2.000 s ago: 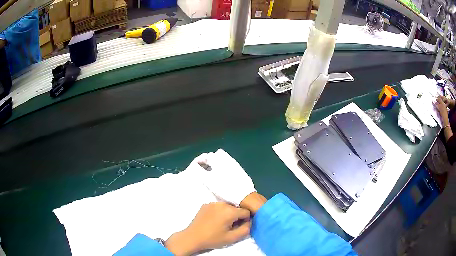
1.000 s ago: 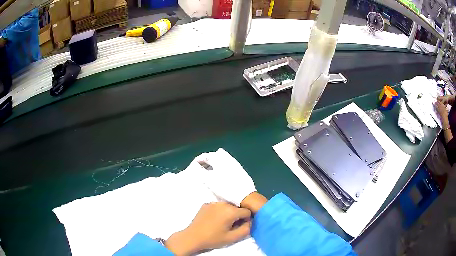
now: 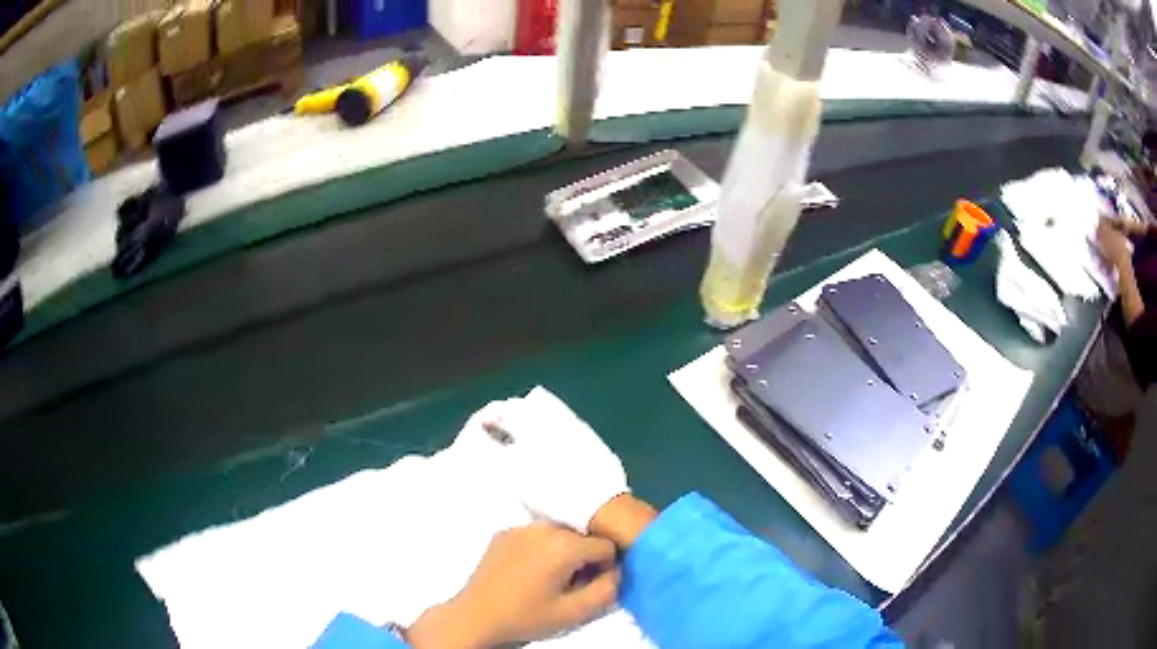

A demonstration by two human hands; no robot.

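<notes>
My left hand is bare, with curled fingers lying against my right wrist at the cuff of the white glove. Its fingertips are hidden, so I cannot tell if it grips anything. My right hand wears the white glove and rests on a white cloth. Glove and cloth blend, and the finger positions are unclear. A dark spot shows near the glove's fingertips. To the right, dark flat cover plates lie stacked on a white sheet.
An open light metal housing with green parts inside is on the black conveyor, partly behind a wrapped post. An orange-and-blue holder stands beyond the plates. Another person's hand is at white cloth on the far right.
The housing has moved left along the conveyor and shows more fully beside the post. The camera view has shifted slightly. Both my hands keep about the same pose.
</notes>
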